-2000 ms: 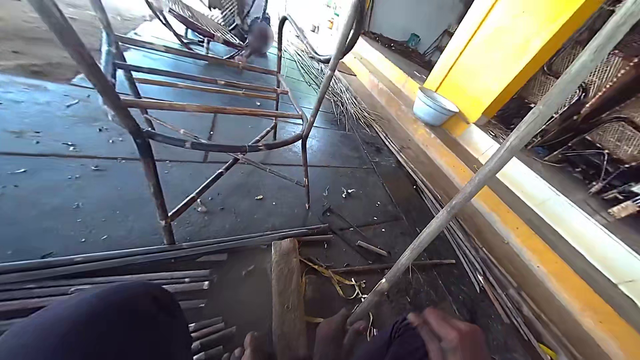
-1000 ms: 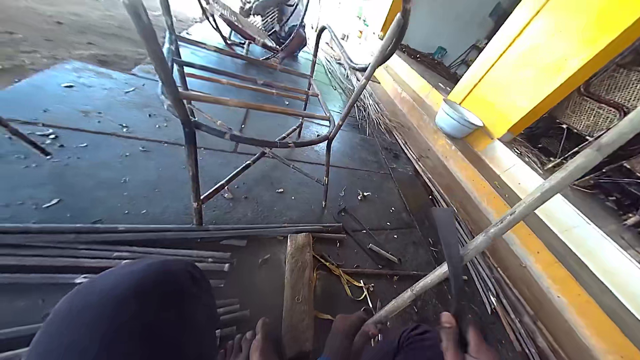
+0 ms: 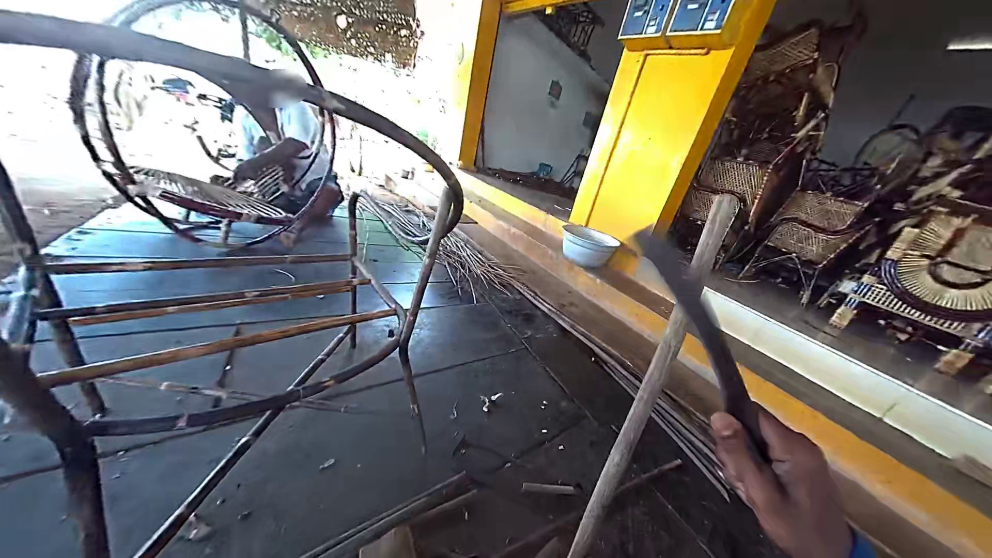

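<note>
My right hand (image 3: 783, 480), at the lower right, grips the lower end of a dark curved metal blade (image 3: 709, 329), which is raised and slants up to the left. Just left of the hand a thick wooden pole (image 3: 643, 395) leans upright, passing behind the blade's upper part. The pole's foot runs off the bottom edge, where only a small bit of skin shows; my left hand cannot be made out. Below, the end of a wooden block (image 3: 389, 542) is visible beside thin dark sticks (image 3: 403, 515).
A cane chair frame (image 3: 232, 310) fills the left. Behind it a person (image 3: 291, 147) sits near round cane work (image 3: 225, 201). A long bundle of canes (image 3: 480, 263) lies along the yellow-edged step (image 3: 837, 434), which holds a white basin (image 3: 589, 246). Woven chairs (image 3: 821, 225) stand at right.
My right hand has lifted the blade from low beside the pole to a raised position. My left hand, low at the pole's foot before, has dropped mostly out of sight. The view has tilted up.
</note>
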